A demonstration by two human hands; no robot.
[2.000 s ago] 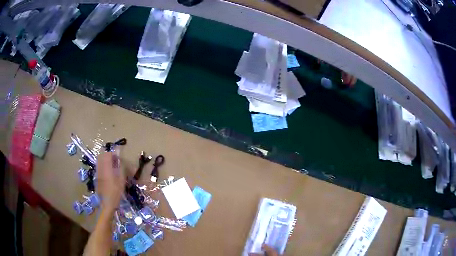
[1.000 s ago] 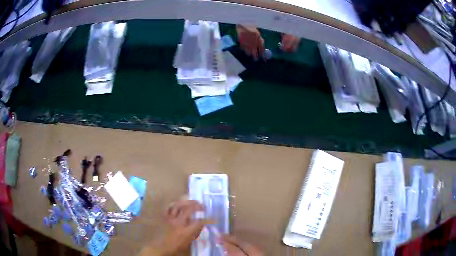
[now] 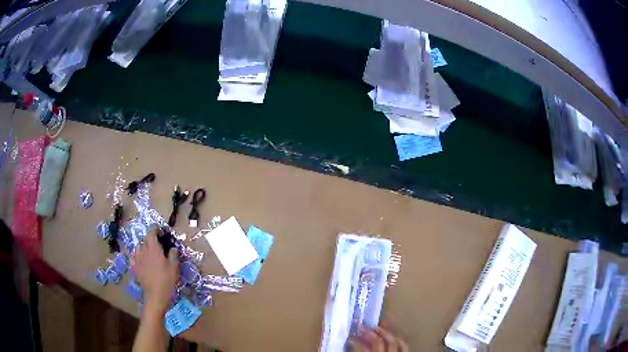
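A frosted blister tray (image 3: pixel 352 285) lies on the brown bench, with something shiny in its hollow. My right hand (image 3: pixel 377 339) rests at the tray's lower end, cut off by the bottom edge; whether it grips the tray is unclear. My left hand (image 3: pixel 155 265) reaches into the pile of small wrapped accessories (image 3: pixel 196 276), its fingertips at a black cable (image 3: pixel 165 240); whether they hold it I cannot tell. More black cables (image 3: pixel 197 203) lie above the pile. A white leaflet (image 3: pixel 232 245) overlaps a blue leaflet (image 3: pixel 258 255) beside it.
A white carton (image 3: pixel 492 289) lies right of the tray, with stacked trays (image 3: pixel 602 309) further right. Tray-and-carton sets (image 3: pixel 406 89) lie on the green belt (image 3: pixel 323 89) beyond the bench. A red bundle (image 3: pixel 29 189), grey-green bundle (image 3: pixel 53 177) and small bottle (image 3: pixel 43 110) are far left.
My left hand has moved from the tray to the accessory pile. My right hand remains at the tray's lower end. The camera view has turned left, and the other person's hands are out of view.
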